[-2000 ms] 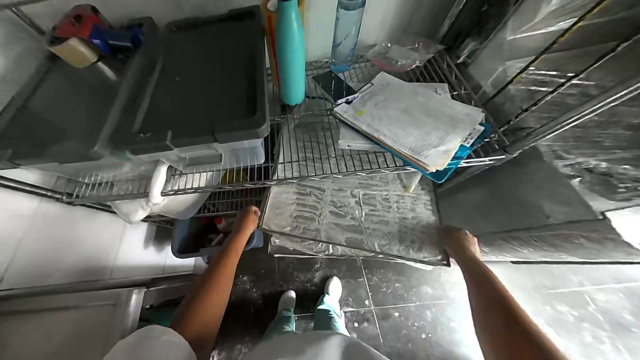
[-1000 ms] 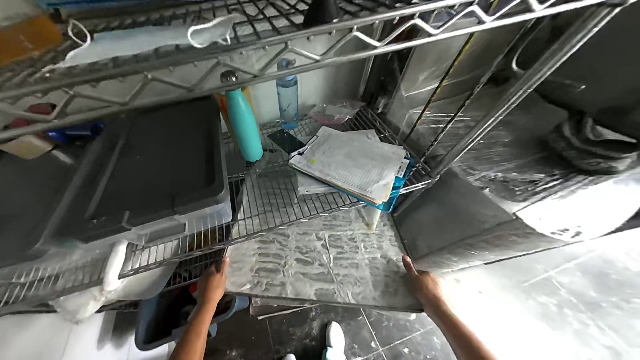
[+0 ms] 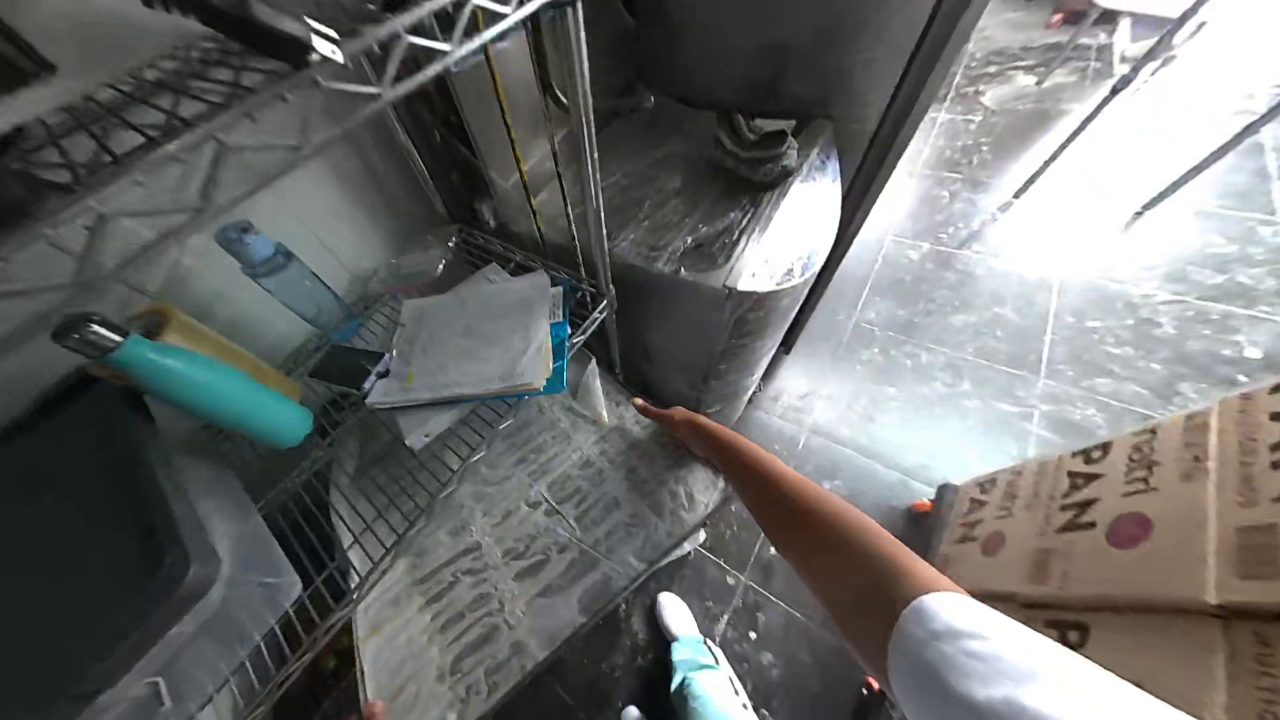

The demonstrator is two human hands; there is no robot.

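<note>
A wide floury tray (image 3: 540, 530) with rows of marks on its surface lies partly beneath the wire shelf, tilted in view. My right hand (image 3: 685, 430) reaches over its far right end, fingers extended; whether it grips the edge is unclear. Only a fingertip of my left hand (image 3: 373, 710) shows, at the tray's near left edge by the bottom of the view. A small whitish cone-shaped piece (image 3: 591, 392) rests at the tray's far side, close to the papers.
On the wire shelf (image 3: 440, 465) are a clipboard with papers (image 3: 470, 340), a phone (image 3: 347, 367), a teal bottle (image 3: 200, 390), a blue clear bottle (image 3: 290, 280) and a dark-lidded bin (image 3: 90, 540). A plastic-wrapped block (image 3: 690, 240) stands behind; cardboard boxes (image 3: 1120, 530) are at right.
The view has swung right, bringing in the boxes. My left hand, fully visible on the tray's left side before, is now almost out of view.
</note>
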